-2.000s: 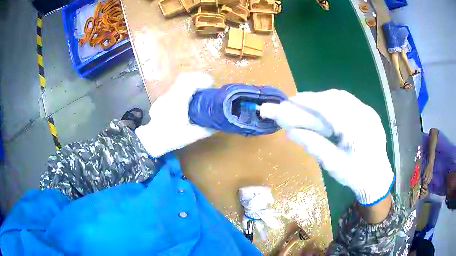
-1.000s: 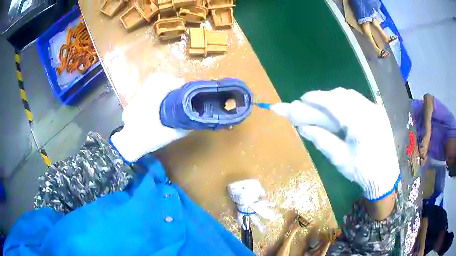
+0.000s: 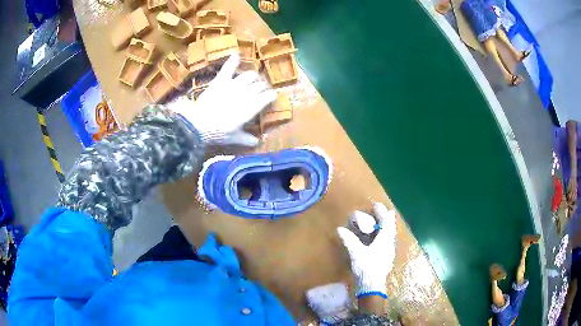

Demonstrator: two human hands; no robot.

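Observation:
The leg assembly stands on the bench with its oval waist opening facing up, and neither hand touches it. The opening is hollow, with a small tan spot inside at the right. My left hand, in a white glove, is spread over the near side of the tan waist inserts. I see nothing gripped in it; its underside is hidden. My right hand, gloved, is at the bench's right side and holds a small white glue bottle with a blue tip between thumb and fingers.
A white cloth-wrapped hammer head lies at the near edge, partly cut off. The green conveyor runs along the right, with another leg piece at lower right. More legs lie beyond it. A blue bin stands left.
The leg assembly has gone from my left hand to standing on the bench. My left hand has moved forward to the inserts. My right hand has drawn back from the waist with the glue bottle.

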